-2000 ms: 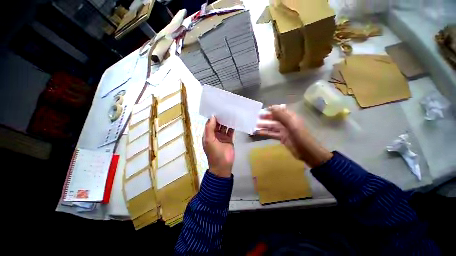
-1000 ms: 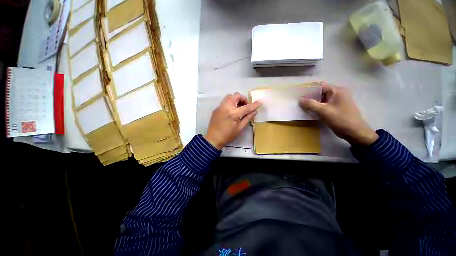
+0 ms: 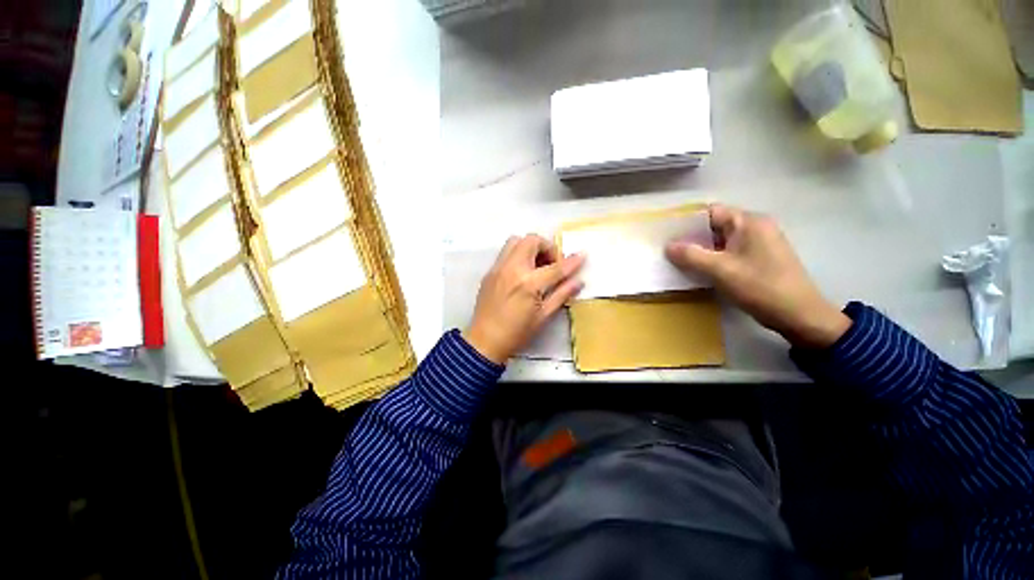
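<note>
A white card (image 3: pixel 635 258) lies on the upper part of a tan kraft piece (image 3: pixel 649 334) near the table's front edge. A thin kraft strip shows above the card. My left hand (image 3: pixel 524 297) is at the card's left edge, its fingertips on the card. My right hand (image 3: pixel 762 270) is at the card's right end, thumb on top of the card and the other fingers bent at its right edge. A stack of white cards (image 3: pixel 632 120) stands beyond the kraft piece.
Two long overlapping rows of finished pieces (image 3: pixel 312 272) lie at left, beside a spiral calendar (image 3: pixel 93 278). A glue bottle (image 3: pixel 839 82) lies on its side at upper right, near loose kraft pieces (image 3: pixel 958 68). A crumpled wipe (image 3: pixel 986 292) is at right.
The card has gone from being held in the air to lying on the kraft piece. Over the last second both hands stay at its ends, while the view has shifted slightly.
</note>
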